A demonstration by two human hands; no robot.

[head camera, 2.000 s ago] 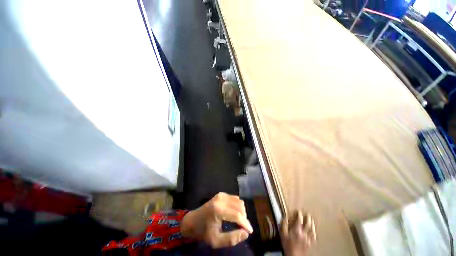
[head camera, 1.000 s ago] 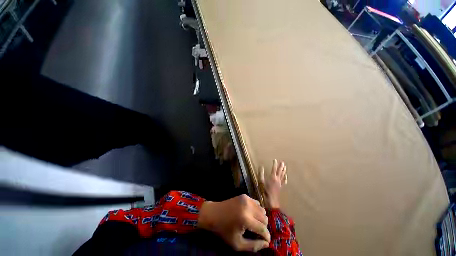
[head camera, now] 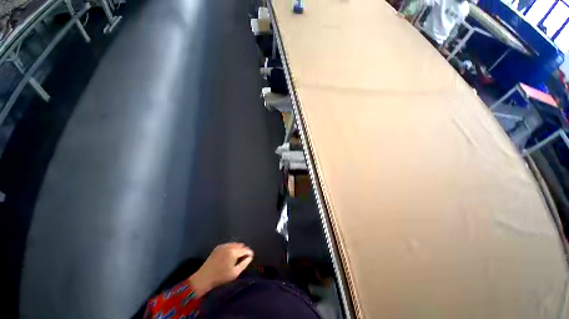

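My left hand is at the lower centre, in a red patterned sleeve, over the floor to the left of the long table. Its fingers are loosely curled together and nothing shows in them. My right hand is not in view. The long table is covered with a tan, slightly wrinkled sheet. Its pale metal edge runs from the top centre to the bottom. A small blue thing stands on the covering at the far end.
Grey floor lies left of the table. White and brown items sit under its edge. Metal frames stand at the upper left. At the upper right are a person in a light top, racks and a blue partition.
The view has moved along the table. The white table and dark shape on the left have left the view. My right hand, earlier on the tan covering, is out of view.
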